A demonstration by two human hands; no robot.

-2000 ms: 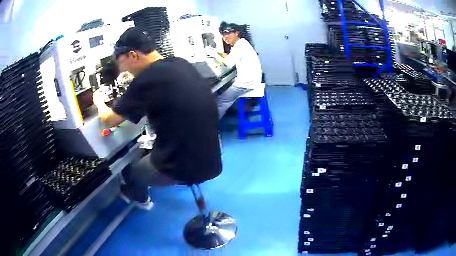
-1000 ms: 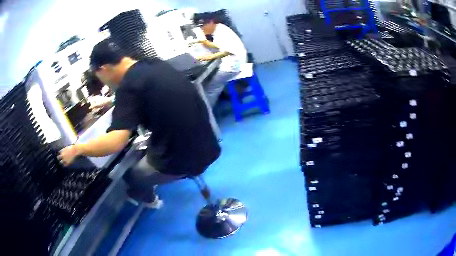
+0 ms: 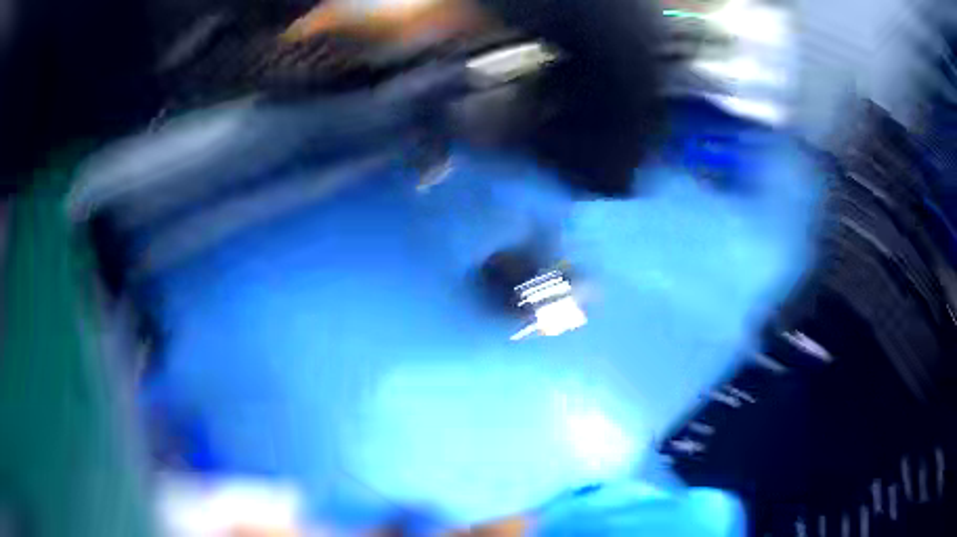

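The view is strongly blurred. Skin-toned smears lie at the bottom edge, one at lower left under a white patch and one near the middle beside a light blue shape [image 3: 651,514]. I cannot tell whether either is my hand, and no held thing can be made out. A green bench surface [image 3: 52,378] runs down the left side. Dark stacked trays [image 3: 839,420] with small pale labels stand at the right.
Blue floor [image 3: 315,315] fills the middle. The shiny round base of a stool [image 3: 546,299] shows there. A person in dark clothing [image 3: 588,94] is at the top, cut off and blurred. A dark blue shape [image 3: 714,147], perhaps a stool, is at the upper right.
The view has swung down and left. The seated person has shifted to the top edge, the green bench surface shows larger at left, and skin-toned and light blue shapes have appeared at the bottom.
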